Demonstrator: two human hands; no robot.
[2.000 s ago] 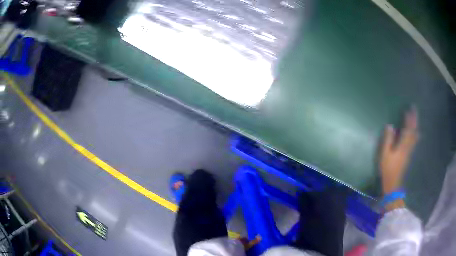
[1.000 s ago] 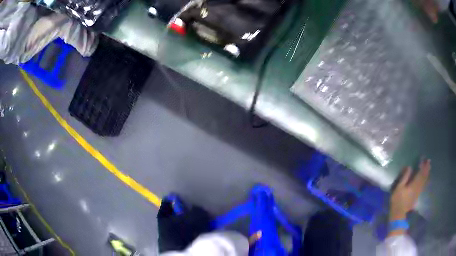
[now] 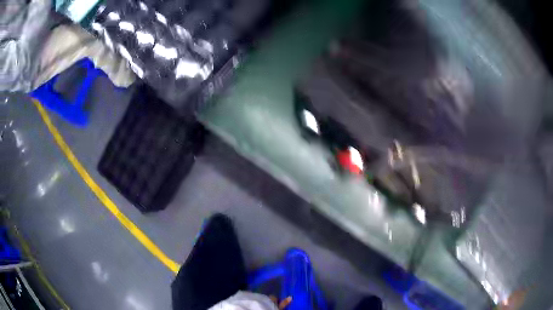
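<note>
The black press fixture [image 3: 388, 91] stands on the green bench, strongly blurred, with a red knob [image 3: 350, 160] between two silvery buttons on its front edge. A clear blister tray [image 3: 479, 257] lies to its right, partly cut off. My right hand [image 3: 514, 298] is a small blurred patch at the bottom right corner, by the tray's edge; its grip cannot be made out. Only a few fingers of my left hand [image 3: 284, 302] show below the white sleeve at the bottom, beside the blue stool; whether they hold anything is unclear.
A glossy black blister tray [image 3: 154, 45] lies on the bench at upper left. A black crate-like object [image 3: 148, 151] is below the bench edge. A blue stool [image 3: 297, 275] and a blue bin [image 3: 430, 298] are low down. A person's pale clothing [image 3: 79, 51] and another blue stool are at far left.
The view has swung left along the bench. The press fixture has come into the middle, and the clear tray and my right hand have shifted to the lower right edge.
</note>
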